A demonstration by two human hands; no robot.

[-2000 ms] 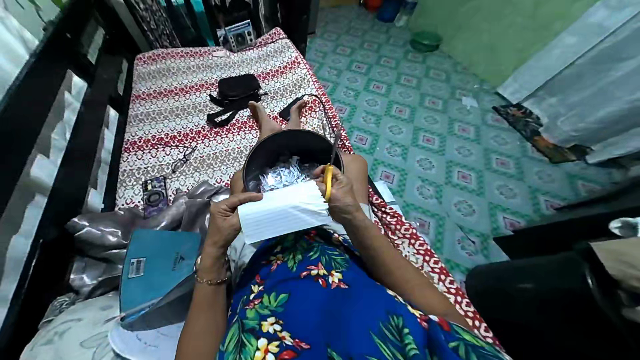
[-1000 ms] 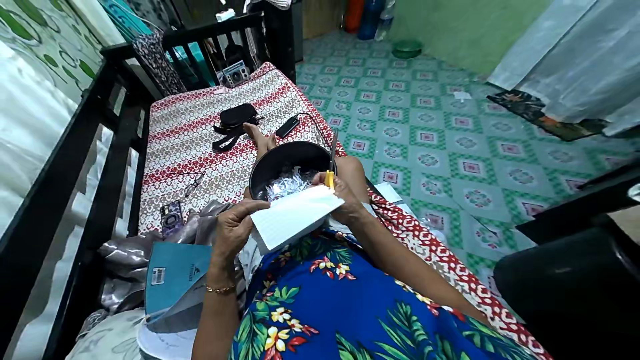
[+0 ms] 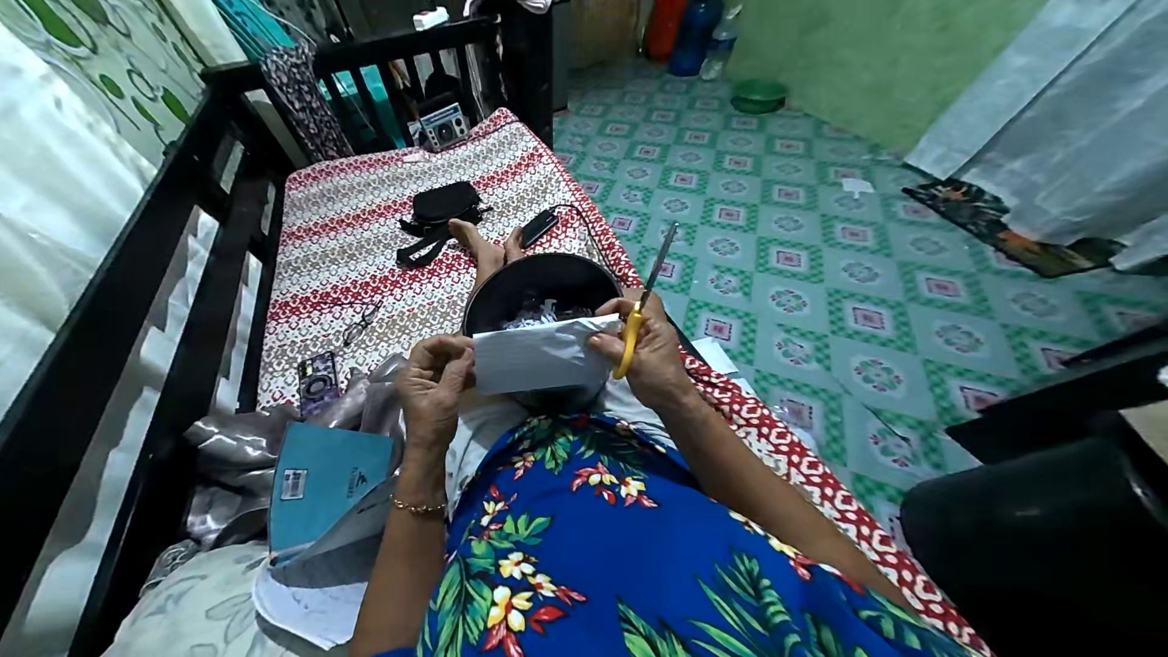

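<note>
My left hand [image 3: 436, 379] pinches the left end of a lined paper piece [image 3: 543, 358], held up in front of a black bucket [image 3: 484, 301]. At the paper's right end my right hand [image 3: 650, 351] grips it between thumb and finger. That same hand also holds yellow-handled scissors [image 3: 631, 339], whose blades point up and away, apart from the paper. Inside the bucket, between my legs, lie many small paper scraps [image 3: 546, 313]. The bucket's near side is partly hidden behind the paper.
A teal-covered notebook [image 3: 324, 470] lies left of my lap, with a phone [image 3: 318, 381] and eyeglasses [image 3: 361, 324] beyond. A black pouch [image 3: 445, 203] and a dark device [image 3: 539, 227] rest near my feet. A large black container [image 3: 1031, 538] stands at right.
The paper, slanted a second ago, is now held nearly level between both hands, and its near edge appears narrower. The view has shifted somewhat.
</note>
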